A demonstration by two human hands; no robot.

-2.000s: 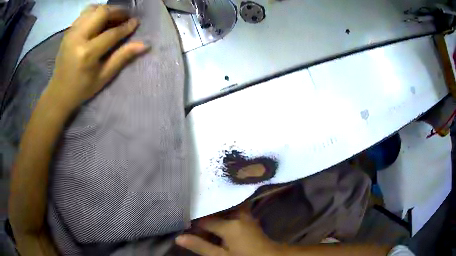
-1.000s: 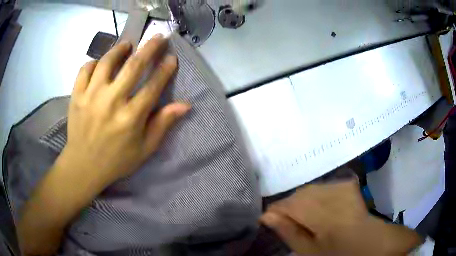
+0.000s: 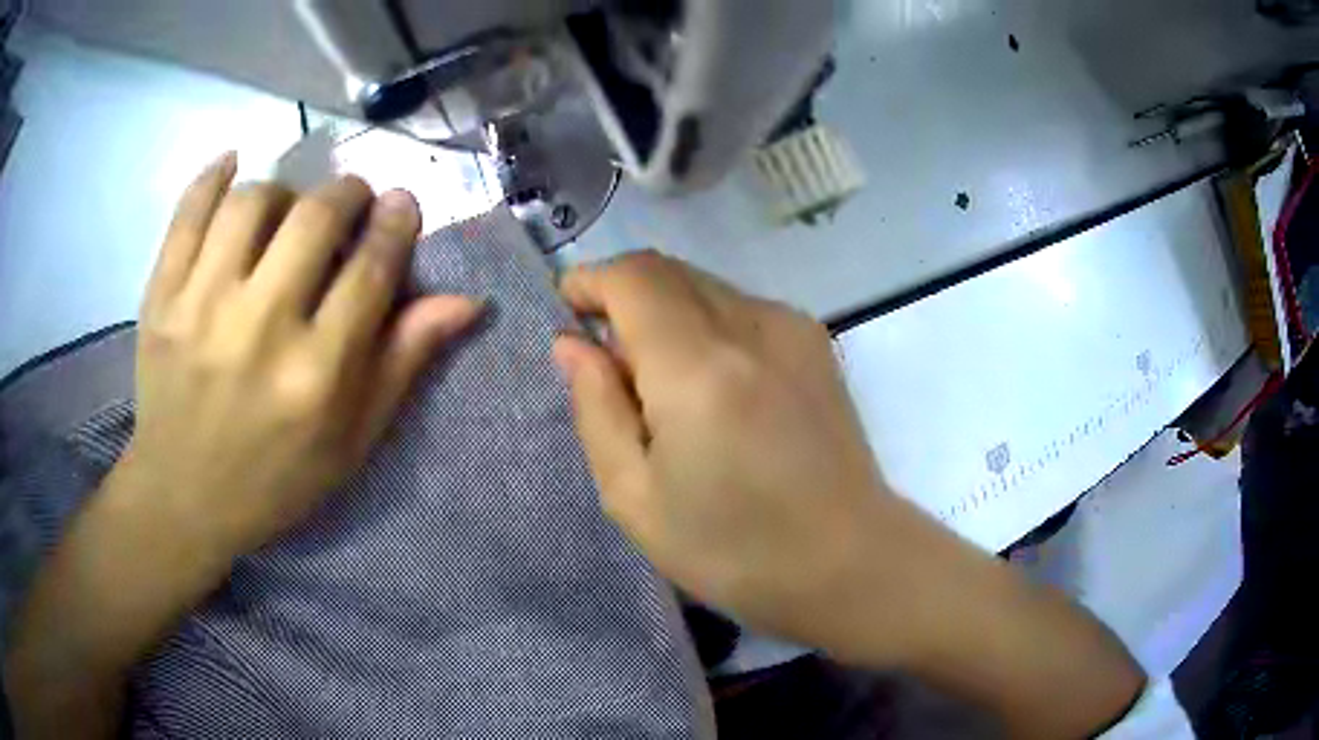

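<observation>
The grey fine-striped fabric (image 3: 463, 506) lies over the machine bed and runs up to the presser foot (image 3: 524, 188). My left hand (image 3: 282, 347) lies on the fabric's upper left part, fingers apart, palm down. My right hand (image 3: 709, 390) pinches the folded edge (image 3: 557, 297) of the fabric between thumb and forefinger, just below the presser foot. The needle tip is too small to make out.
The sewing machine head (image 3: 506, 58) hangs over the top of the view. A white ribbed wheel (image 3: 810, 174) is right of the foot. The white tabletop with a printed ruler (image 3: 1013, 448) is at the right. A red cable (image 3: 1230, 419) shows at the far right.
My right hand has moved up from the table's front edge to the fabric edge by the foot. My left hand has shifted left. The machine head and ribbed wheel have come into view.
</observation>
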